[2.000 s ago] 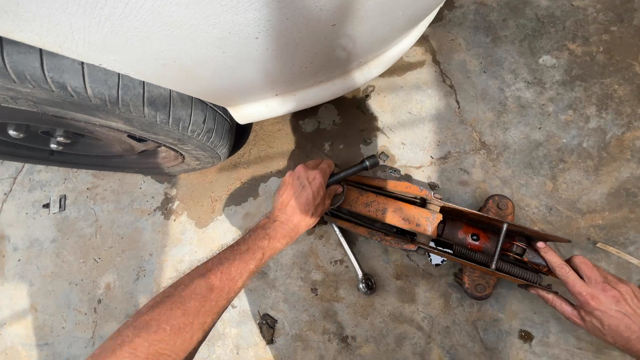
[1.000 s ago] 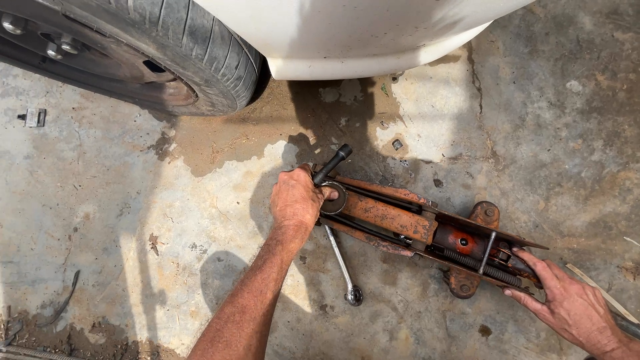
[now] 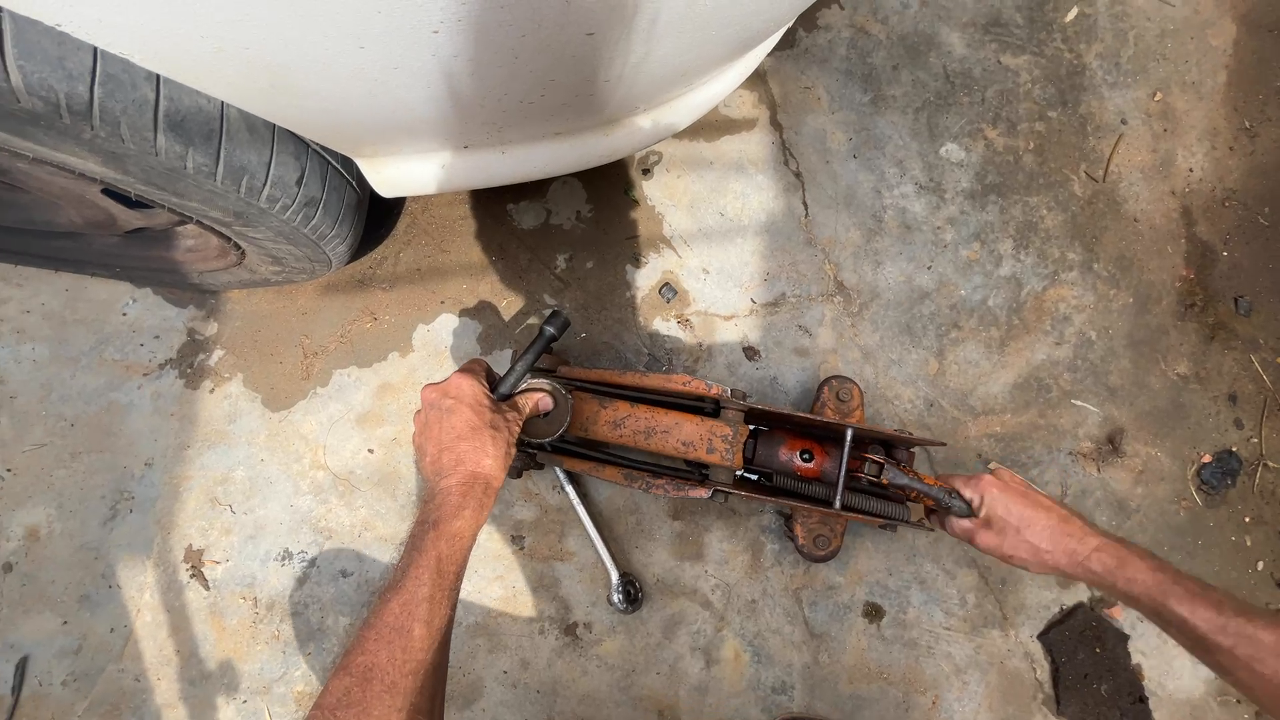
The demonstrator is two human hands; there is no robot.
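Note:
A rusty orange floor jack (image 3: 655, 430) lies on the concrete, its round saddle (image 3: 546, 411) at the left end. My left hand (image 3: 470, 425) grips that end, thumb on the saddle, with a black lug wrench (image 3: 532, 355) held under the fingers and its socket end pointing up and right. At the rear of the jack my right hand (image 3: 1005, 520) is closed around the end of the frame, by the handle socket (image 3: 925, 490); its fingertips are partly hidden. A chrome ratchet wrench (image 3: 592, 530) lies partly under the jack's left end.
Above the jack is a car's white bumper (image 3: 560, 110), with a tire (image 3: 250, 185) at the upper left. A small dark nut-like piece (image 3: 668, 292) lies on the floor between bumper and jack. A dark flat chunk (image 3: 1092, 660) lies at the lower right.
My right hand, earlier with fingers spread on the jack's rear side plates, is now closed at its rear end. The handle socket now shows there. My left hand keeps its hold.

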